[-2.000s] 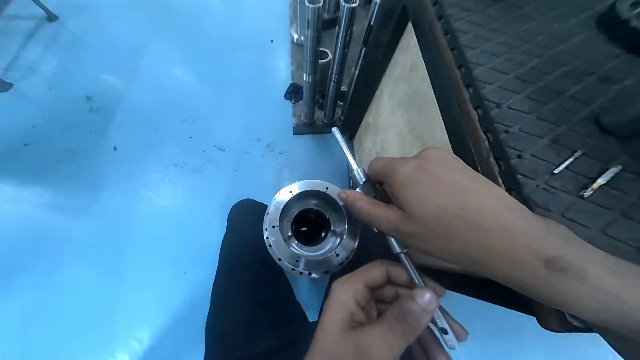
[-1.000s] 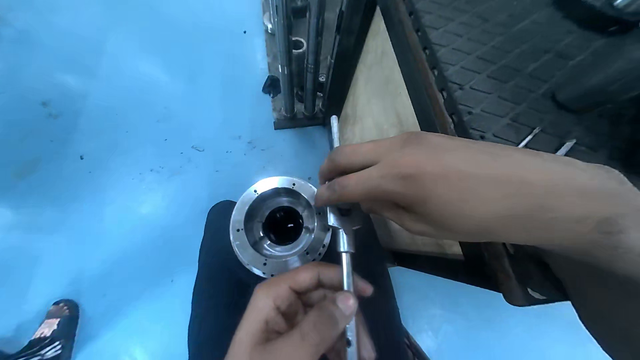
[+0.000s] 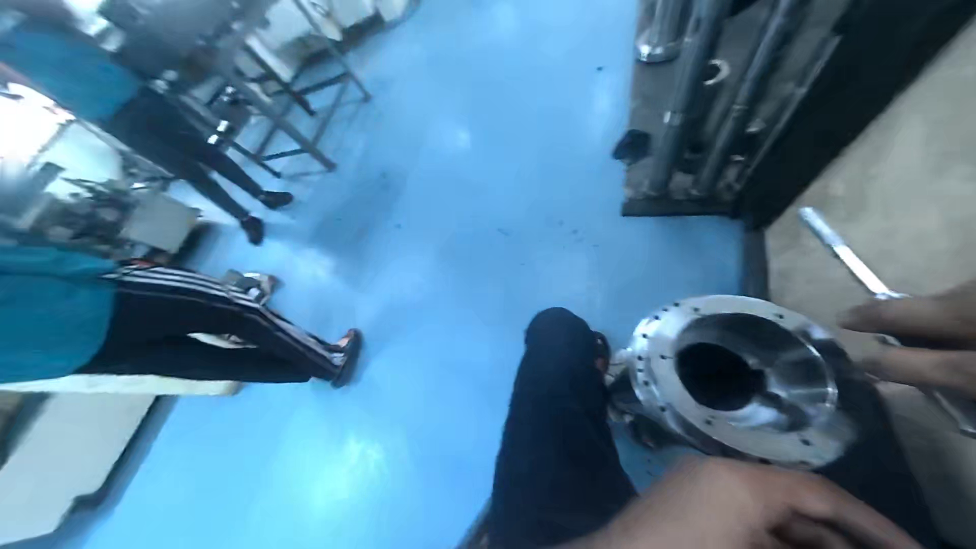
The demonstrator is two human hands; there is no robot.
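Observation:
A round machined steel flange part [image 3: 663, 374], with a wide bore and small holes around its rim, stands between my legs at the lower right. My right hand [image 3: 923, 339], cut by the right edge and blurred, grips a slim steel bar tool [image 3: 858, 267], which looks like a tap wrench. The bar slants beside the flange, its upper end showing past my fingers. Below the flange is my left hand [image 3: 755, 507], blurred, with its fingers curled near the part's lower rim. Its palm side is hidden, so I cannot tell whether it holds anything.
Metal tubes [image 3: 686, 99] stand on a rack at the upper right, beside a dark-framed panel [image 3: 877, 160]. Two people in teal tops stand at the left, one leg [image 3: 229, 320] reaching toward the blue floor [image 3: 427, 305]. Behind them are a metal stand [image 3: 297, 114] and machinery.
The view has swung left, bringing people and machinery into sight. My left hand, at the bar's lower end a second ago, is now apart from it. My right hand stays on the bar.

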